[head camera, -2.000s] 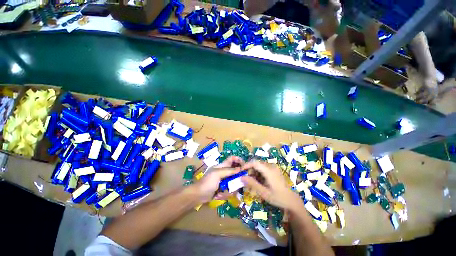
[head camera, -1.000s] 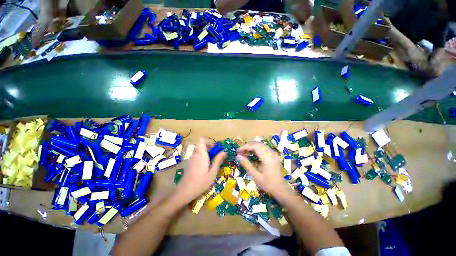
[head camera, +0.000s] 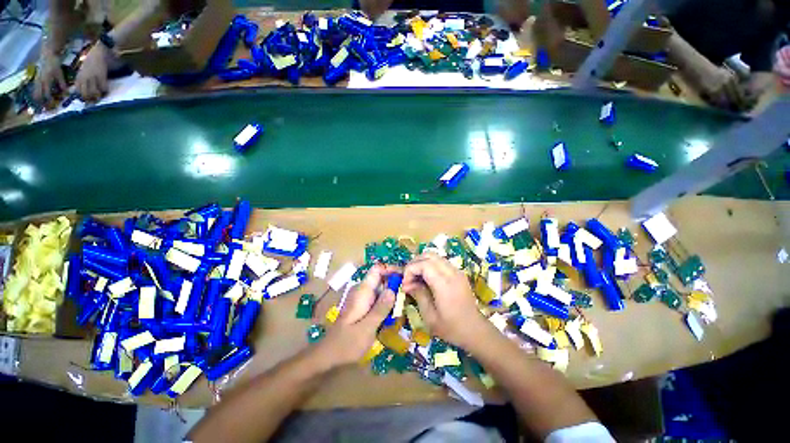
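My left hand (head camera: 357, 318) holds a blue battery pack (head camera: 394, 284) upright between its fingers, over the middle of the bench. My right hand (head camera: 442, 298) has its fingertips bent in at the pack's upper right side; what they pinch is too small to tell. A pale pad (head camera: 398, 303) shows on the pack. Green boards (head camera: 387, 253) lie just behind the hands, and orange-yellow pieces (head camera: 417, 336) lie in front of and under them.
A big heap of blue packs (head camera: 165, 298) is at left, beside a box of yellow paper (head camera: 36, 272). More packs (head camera: 547, 303) lie at right. The green conveyor (head camera: 346, 147) carries scattered packs. A grey post (head camera: 710, 164) slants at right. People's hands (head camera: 91, 73) show across the belt.
My hands have come together around the pack, which now stands upright; a second ago they were apart. One pack on the belt has shifted slightly right.
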